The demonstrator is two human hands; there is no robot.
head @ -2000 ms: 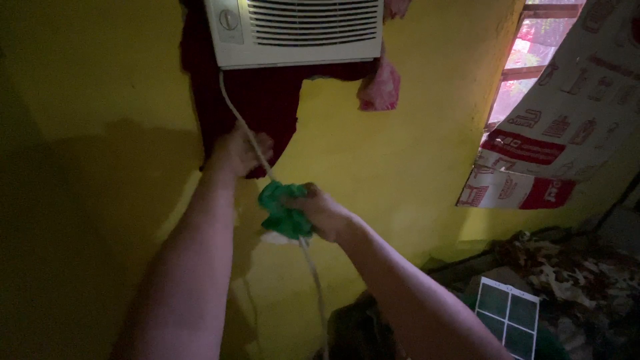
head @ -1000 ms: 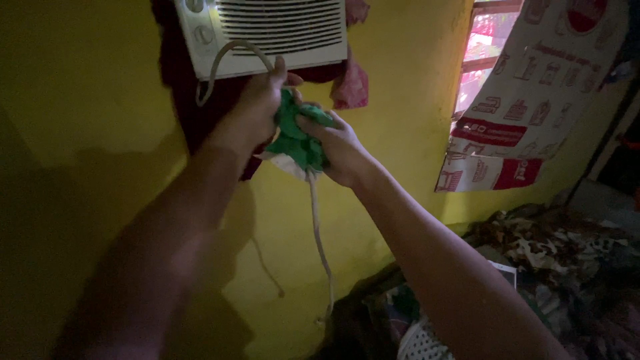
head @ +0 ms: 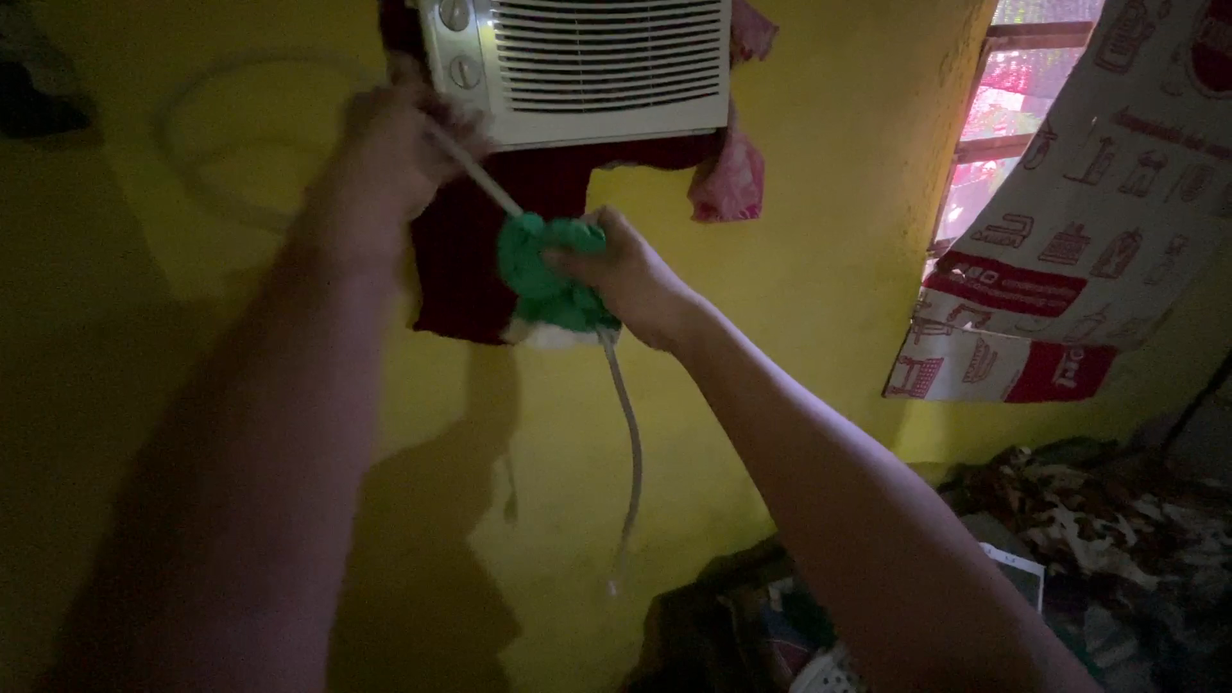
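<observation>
A pale power cord [head: 630, 433] hangs below a window-type air conditioner [head: 611, 72] set in the yellow wall. My right hand [head: 626, 274] grips a green cloth [head: 549, 265] bunched round the cord, with a white part showing at its bottom. Up and to the left, beside the unit's lower left corner, my left hand [head: 409, 144] is closed on the upper stretch of cord; it is blurred. From there a blurred loop of cord seems to swing out to the left. The cord's lower end dangles free under the cloth.
Dark red fabric [head: 472, 260] and a pink plastic piece [head: 731, 178] stick out around the unit. At right a printed sheet [head: 1088, 212] covers part of a slatted window [head: 1020, 96]. Piled fabric [head: 1107, 529] and a white-framed mesh filter [head: 1020, 568] lie low at right.
My left hand has moved up and left, away from the cloth, drawing the cord with it. My right hand still holds the green cloth around the cord. Less cord hangs below the cloth.
</observation>
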